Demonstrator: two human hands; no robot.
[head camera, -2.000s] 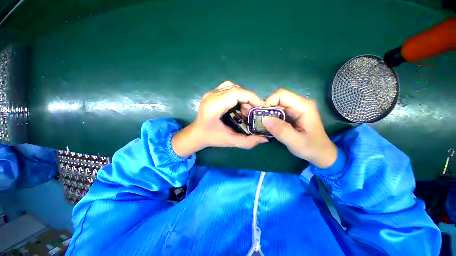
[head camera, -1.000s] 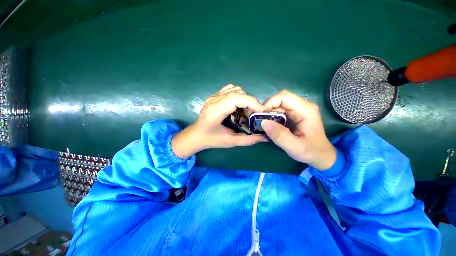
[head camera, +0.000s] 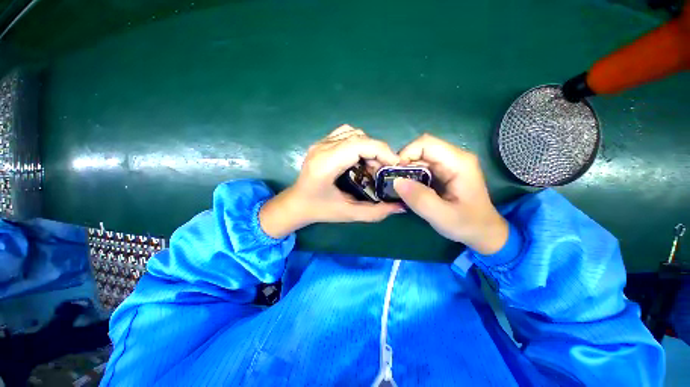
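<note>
A small rounded watch-like case with a pale rim and dark inside is held at the centre, just above the green bench. My right hand grips it, with the thumb pressed on its face. My left hand is curled round a second dark part with shiny bits, which touches or nearly touches the case's left side. My fingers hide the undersides of both. The two hands meet at the fingertips.
A round dish of silvery specks sits on the bench at right. An orange electric screwdriver hangs with its dark nose over the dish's top edge. Stacked trays of small units stand at lower left. A metal clip is at far right.
The hanging screwdriver has swung up and left over the dish. Blue sleeves at far left have shifted. My hands stay in place, with only a slight shift of the right thumb on the case.
</note>
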